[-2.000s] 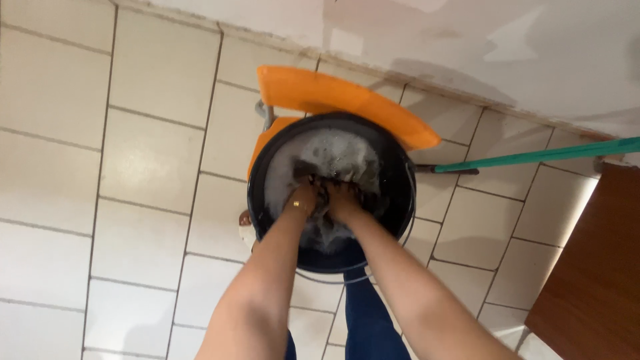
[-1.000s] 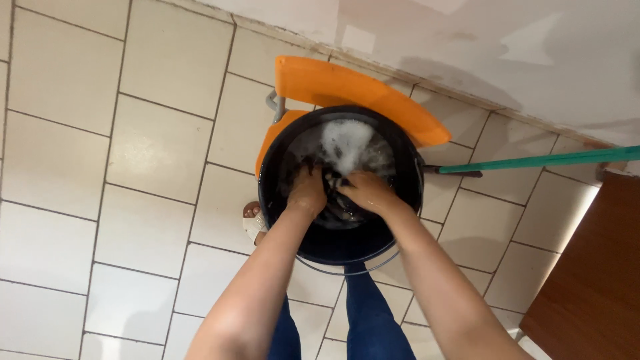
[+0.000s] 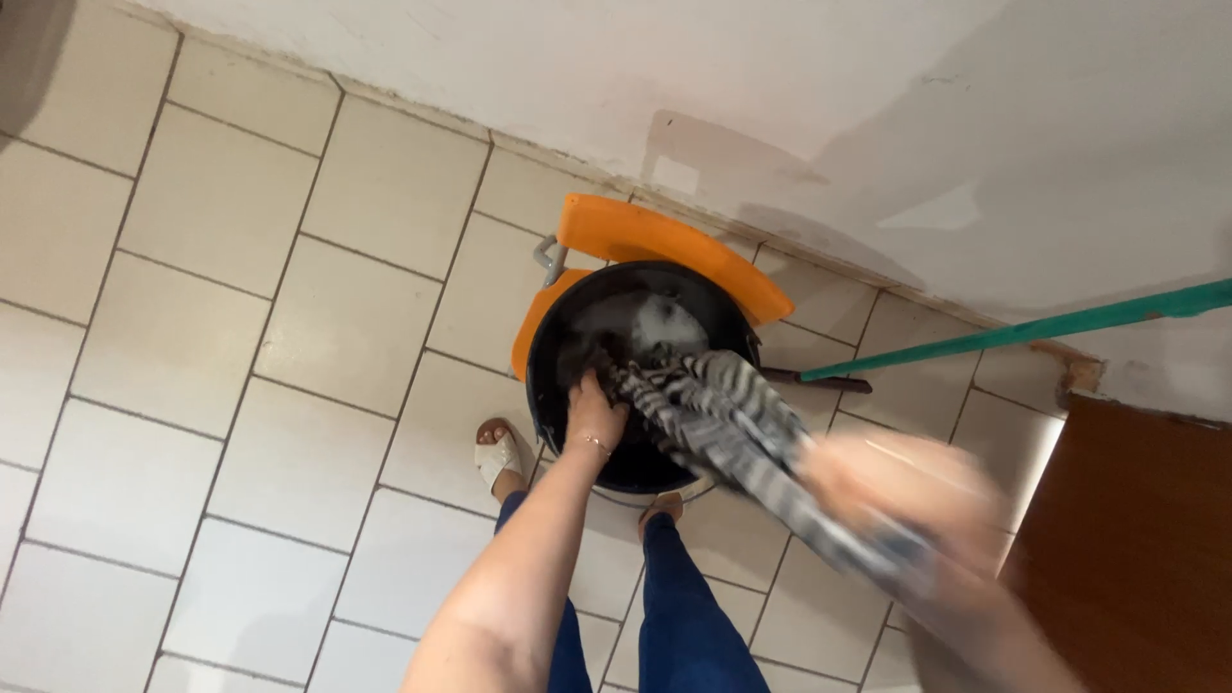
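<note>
A black bucket (image 3: pixel 549 385) with sudsy dark water stands on an orange chair (image 3: pixel 674 245). My right hand (image 3: pixel 895 491), blurred by motion, grips a wet black-and-white patterned cloth (image 3: pixel 731 423) and stretches it up and out to the right of the bucket. The cloth's lower end still lies inside the bucket. My left hand (image 3: pixel 595 419), with a thin bracelet at the wrist, is inside the bucket beside the cloth's lower end. Its fingertips are in the dark water, and whether they hold any fabric cannot be told. White foam (image 3: pixel 669 322) floats near the far side.
A green-handled squeegee or broom (image 3: pixel 1001 337) leans from the right, its dark head beside the bucket. A white wall (image 3: pixel 597 58) runs behind the chair. A brown wooden panel (image 3: pixel 1126 549) stands at lower right. My feet and blue-trousered legs are below the bucket on the tiled floor.
Both hands were together in the bucket before. My right hand has moved up and right, drawing the patterned cloth partly out. My left hand has stayed in the bucket.
</note>
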